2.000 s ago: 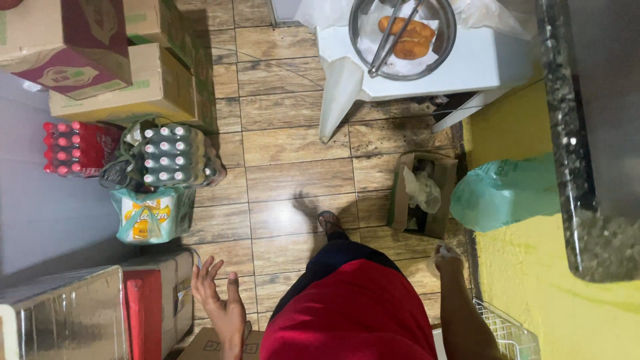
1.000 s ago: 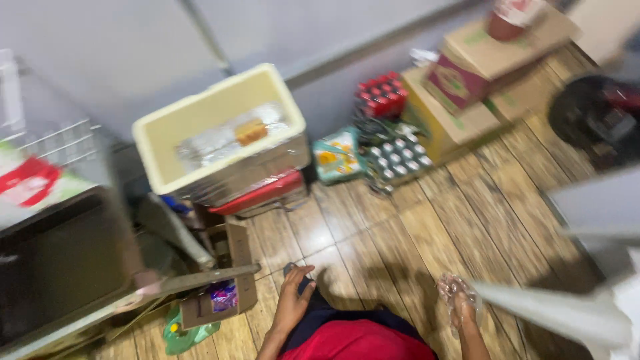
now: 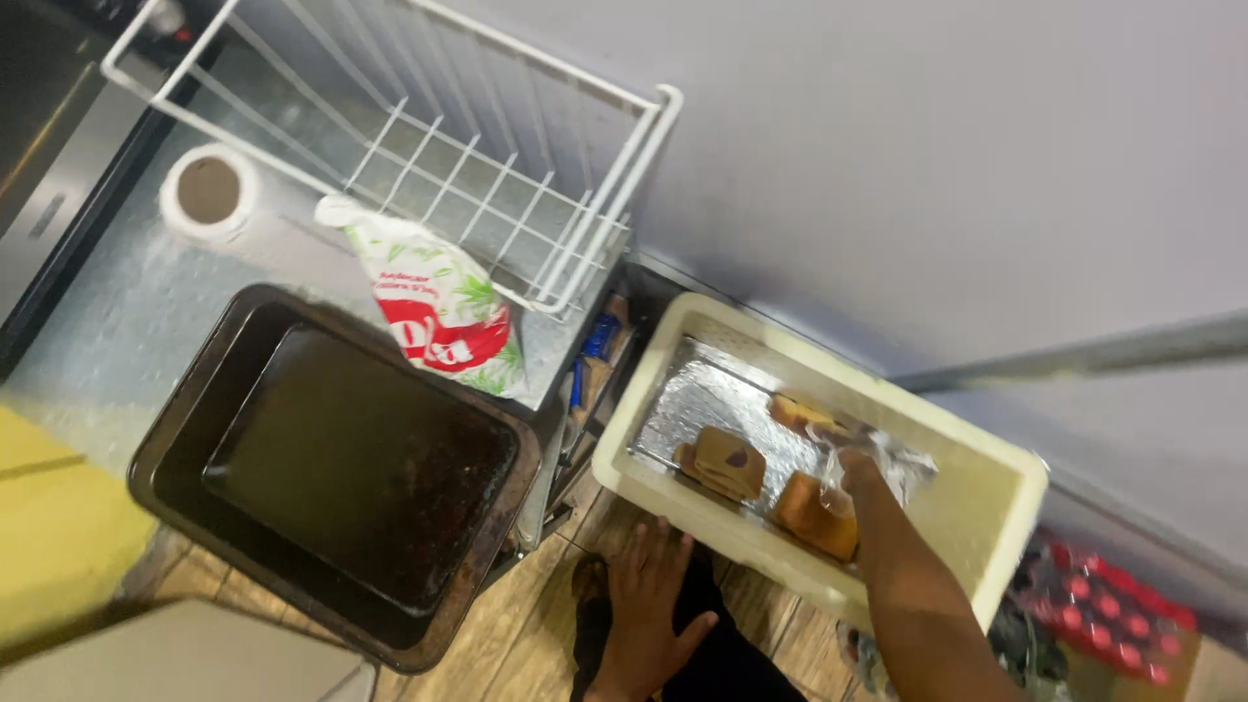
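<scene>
My right hand (image 3: 846, 480), which seems to have clear plastic over it, reaches down into a cream plastic bin (image 3: 994, 546). Its fingers are partly hidden beside crumpled foil or plastic (image 3: 905, 466); whether they grip anything is unclear. Near them lie a golden piece of baked food (image 3: 817, 519) and a dark-spotted piece (image 3: 804, 413). A brownish stack of food (image 3: 723, 464) sits further left on foil (image 3: 694, 395). My left hand (image 3: 651, 597) is outside the bin, near its lower wall, fingers spread and holding nothing.
Left of the bin, a metal table (image 3: 88, 341) bears a dark baking pan (image 3: 361, 478), a white wire basket (image 3: 468, 195), a printed plastic bag (image 3: 439, 302) and a white roll (image 3: 210, 192). Packed red-capped bottles (image 3: 1111, 609) stand at lower right. A wall (image 3: 936, 156) rises behind.
The view has swung toward the bin and the table with the pan. My right hand, low over the floor one second ago, is now inside the bin.
</scene>
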